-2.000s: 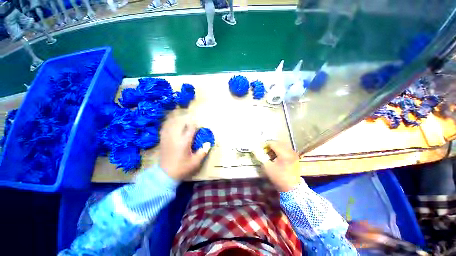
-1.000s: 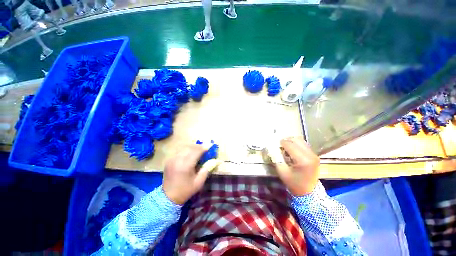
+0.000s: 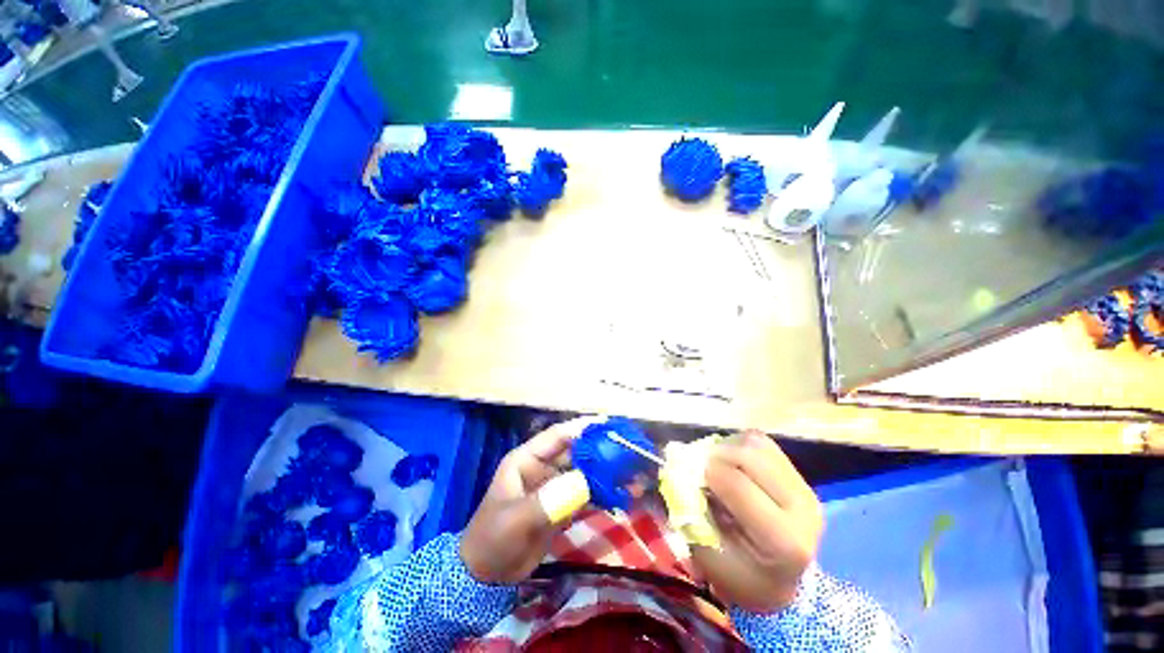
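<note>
My left hand holds a spiky blue hair piece above my lap, just off the bench's front edge. A yellow finger cot is on one of its fingers. My right hand is beside it, with yellow finger cots on its fingertips, and holds a thin pale stick. The stick's end lies against the blue piece. A small round dish stands on the bench, washed out by glare.
The upper left bin is full of spiky pieces, with a loose pile beside it. A white bottle stands before the clear-sided box. Lower bins lie left and right, the right holding a yellow strip.
Both hands have come back from the bench to above my lap and closer together. The blue piece has come with my left hand. The stick now touches it. The view has tilted down.
</note>
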